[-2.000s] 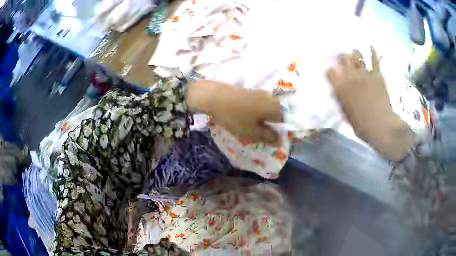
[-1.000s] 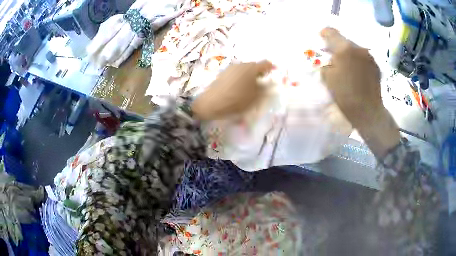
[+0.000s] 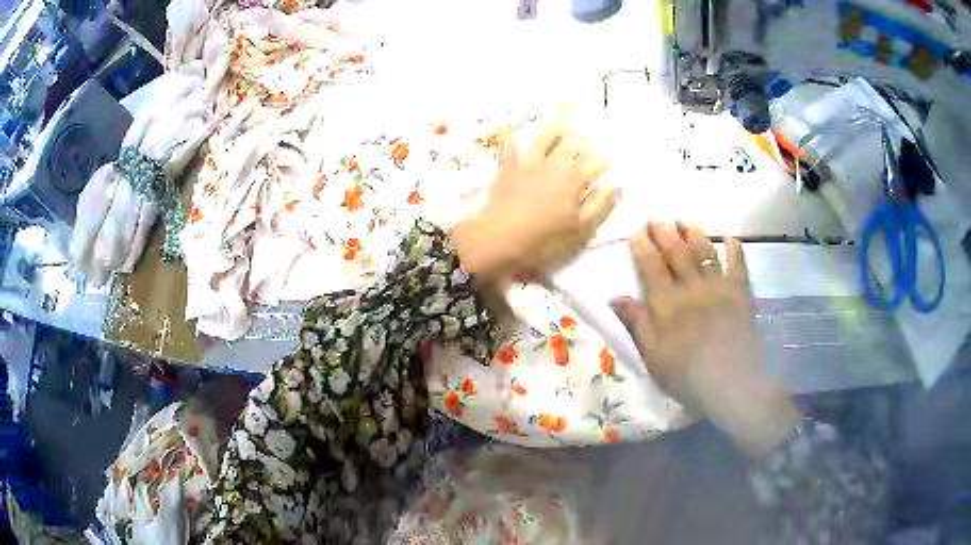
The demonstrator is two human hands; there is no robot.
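A white floral fabric panel (image 3: 559, 357) with orange-red flowers lies on the white table and hangs over its front edge towards the lap. My left hand (image 3: 538, 208) lies on the fabric with fingers spread, slightly blurred. My right hand (image 3: 697, 309) lies palm down at the panel's right part near the table's front edge, fingers apart. A ring shows on one finger. Whether either hand pinches the cloth is not visible. The sewing machine's needle area (image 3: 701, 80) is at the upper right, beyond both hands.
Blue-handled scissors (image 3: 903, 256) and an orange and black small tool (image 3: 786, 154) lie right of the machine. A pale bundle tied with a teal patterned strip (image 3: 149, 186) lies left, beside bunched floral folds (image 3: 256, 192). Another floral bundle (image 3: 160, 468) is at lower left.
The view has shifted right, showing the scissors. Both hands have moved apart and lie flatter on the cloth. The panel is turned, its flowered side now showing over the front edge.
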